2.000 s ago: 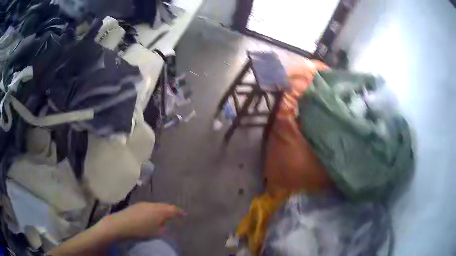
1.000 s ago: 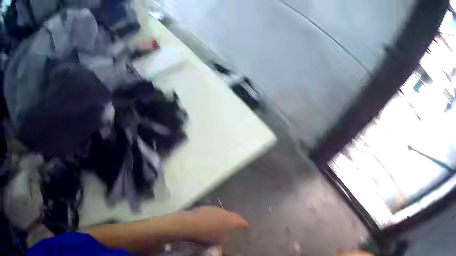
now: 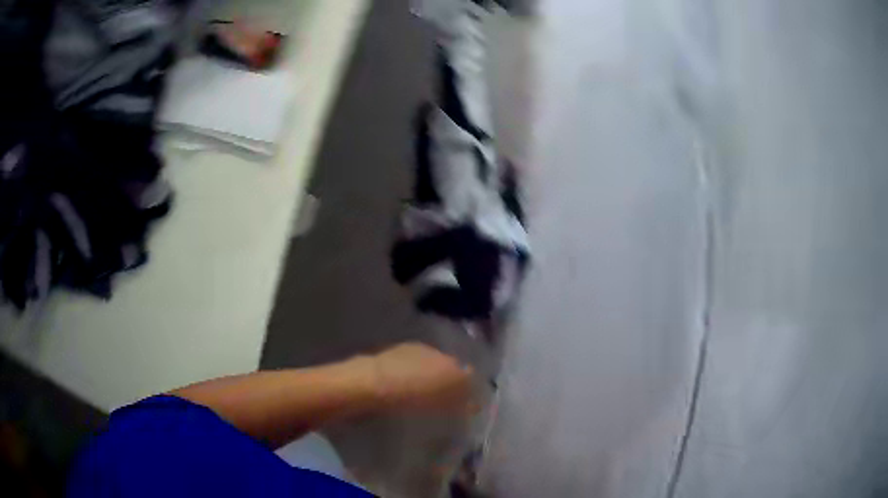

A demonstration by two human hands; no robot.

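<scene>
My left hand [image 3: 428,377] is bare and blurred, reaching out from a blue sleeve over the floor beside the table end. Its fingers look curled, and I cannot tell if they are closed; no object shows in it. My right hand is not in view. On the cream-white table [image 3: 209,282] lie dark cloth pieces [image 3: 78,185] in a heap at the left, a white paper stack [image 3: 229,102], and a small reddish and dark item [image 3: 248,44] behind the paper, too blurred to name.
Dark and white cloth offcuts [image 3: 467,214] lie in a strip on the grey floor [image 3: 341,195] between the table and a pale wall [image 3: 623,253]. A thin dark line runs down the wall at the right. The table's long edge is left of the floor gap.
The view has swung from the sacks and stool, past the table corner and bright doorway, to the gap between table and wall. My left hand stays low in view.
</scene>
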